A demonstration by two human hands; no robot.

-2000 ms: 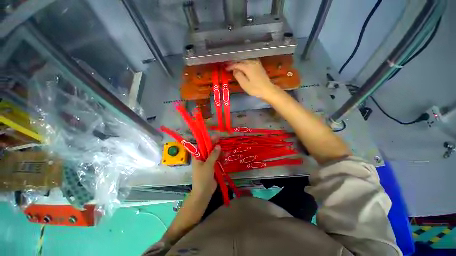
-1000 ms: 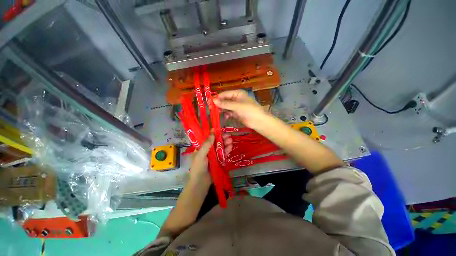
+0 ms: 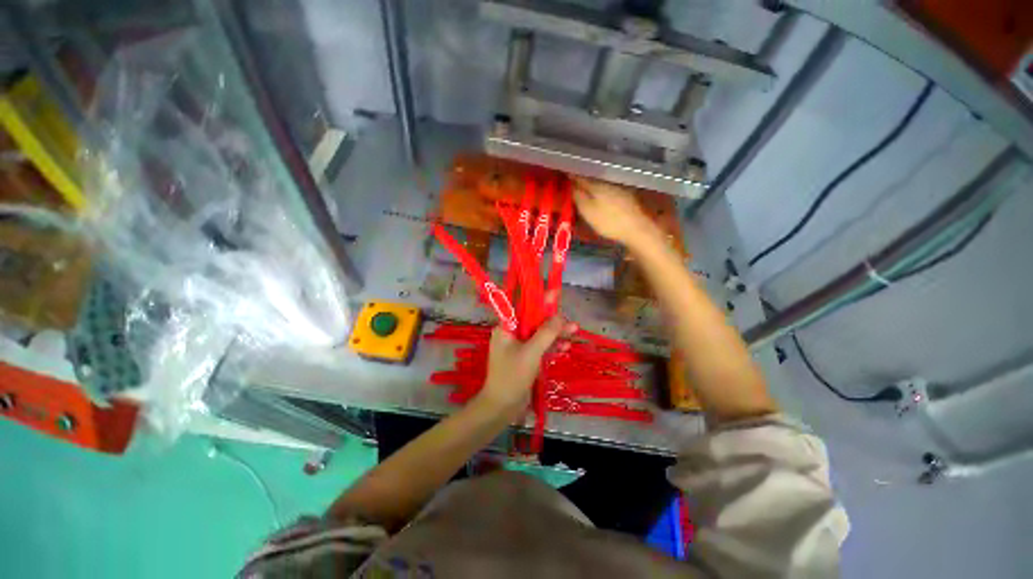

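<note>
My left hand [image 3: 523, 360] is closed around a fanned bundle of red strips [image 3: 528, 288] above the front of the table. My right hand [image 3: 604, 210] is at the orange-brown fixture [image 3: 467, 192], its fingertips at the upper end of a red strip [image 3: 561, 241]; the fingertips are partly hidden under the press head's edge. Two more strips lie beside it with their ends in the fixture. The silver press head [image 3: 600, 162] is just above the fixture. A pile of red strips [image 3: 606, 379] lies on the table's front edge.
A yellow button box [image 3: 385, 330] is left of the pile; another [image 3: 683, 382] is partly behind my right forearm. Crumpled clear plastic [image 3: 215, 271] and an orange-red control box [image 3: 68, 409] are at left. Grey posts [image 3: 278, 147] frame the grey table [image 3: 391, 271].
My right hand has moved from the held bundle up to the fixture with a strip. A third strip now lies beside the two in the fixture. The camera view has turned.
</note>
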